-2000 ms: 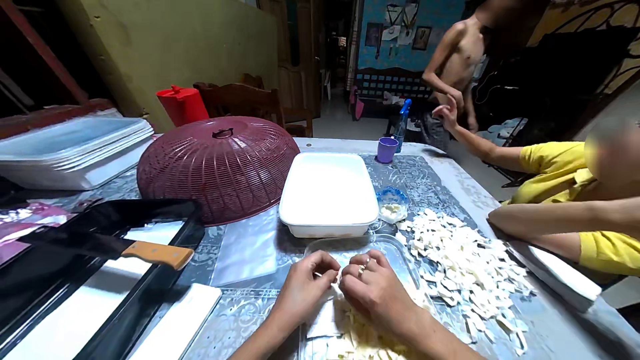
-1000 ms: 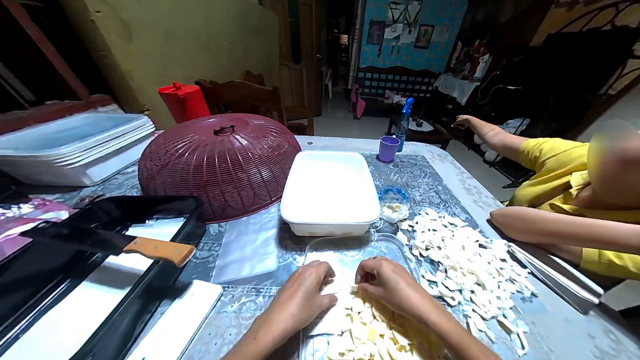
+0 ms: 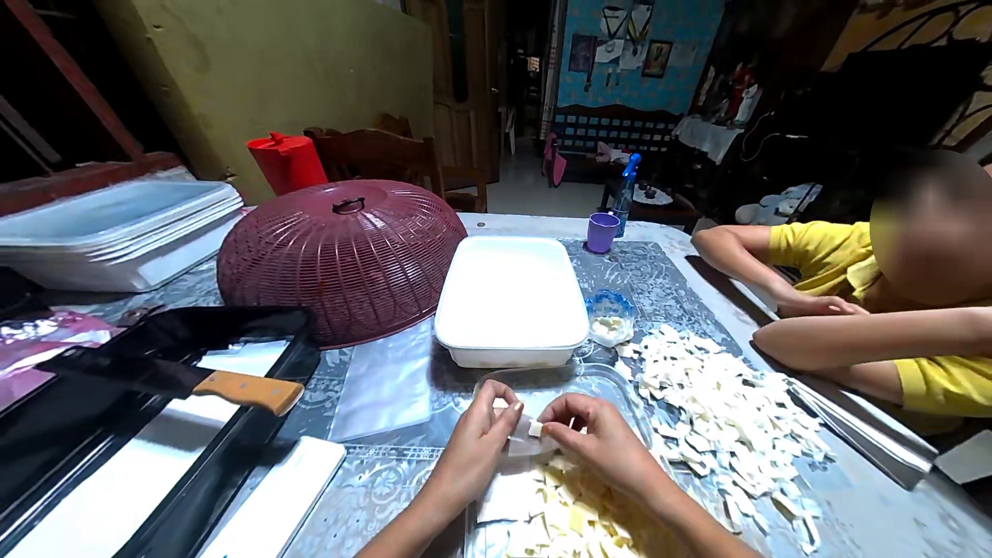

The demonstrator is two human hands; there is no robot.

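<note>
My left hand (image 3: 484,434) pinches a small sheet of thin translucent wrapper (image 3: 525,443) between thumb and fingertips. My right hand (image 3: 601,438) holds a small pale cube (image 3: 535,428) at the wrapper's edge. Both hands are over a clear plastic tray (image 3: 620,387) that holds many pale yellow pieces (image 3: 581,511) and some white sheets (image 3: 504,496). To the right lies a wide heap of small white wrapped pieces (image 3: 721,403). Just beyond the tray stands a white lidded container (image 3: 511,298), with a small clear bowl with a blue rim (image 3: 612,318) beside it.
At left, a knife with a wooden handle (image 3: 248,390) rests across a black tray (image 3: 306,333). A maroon mesh food cover (image 3: 341,256), stacked white containers (image 3: 116,225), a clear plastic bag (image 3: 384,384) and a purple cup (image 3: 602,232) are around. A person in yellow (image 3: 829,263) leans on the table's right edge.
My hands have come closer together around the wrapper and cube. The person in yellow has drawn in the outstretched arm. Another person, standing behind two seconds ago, is out of view.
</note>
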